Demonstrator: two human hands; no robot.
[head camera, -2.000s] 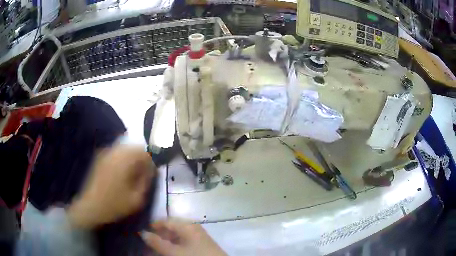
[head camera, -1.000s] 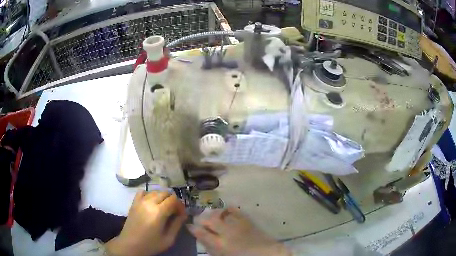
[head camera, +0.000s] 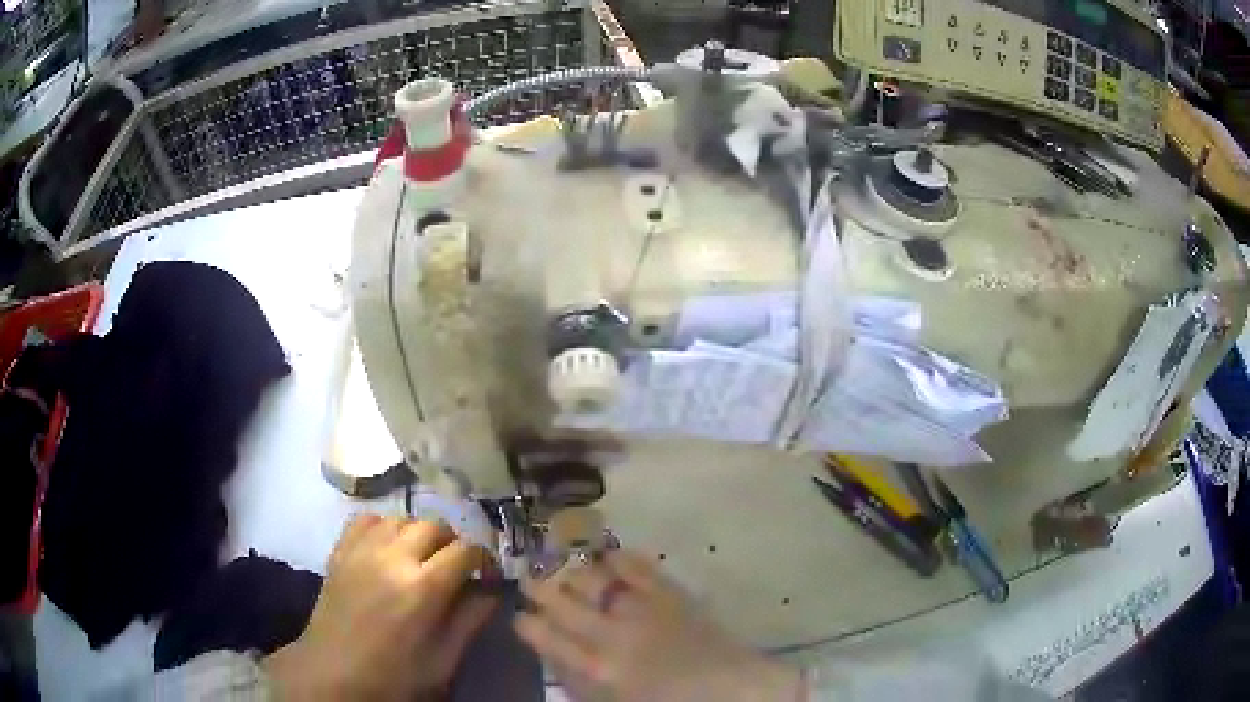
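Note:
My left hand (head camera: 391, 603) is at the front of the sewing machine (head camera: 740, 261), just left of the needle area, with fingers bent on a dark cloth piece (head camera: 496, 658). My right hand (head camera: 631, 624) is just right of the needle, its fingertips on the cloth's right edge near the presser foot (head camera: 513, 528). The cloth lies between and under both hands; its part at the needle is mostly hidden by the fingers. Another dark piece (head camera: 240, 603) lies left of my left hand, partly under the wrist. A larger dark heap (head camera: 151, 439) sits on the table at left.
Snips with yellow handles (head camera: 877, 491) and a blue-green tool (head camera: 976, 551) lie on the bed at right. Folded papers (head camera: 727, 391) are tied to the arm. A control panel (head camera: 1014, 62) stands above. A red bin (head camera: 55, 318) is far left, a wire-mesh cart (head camera: 343, 124) behind.
Both hands came from the left heap and table front to the needle with a dark piece. Over the last second they moved only slightly. The view shifted closer to the machine.

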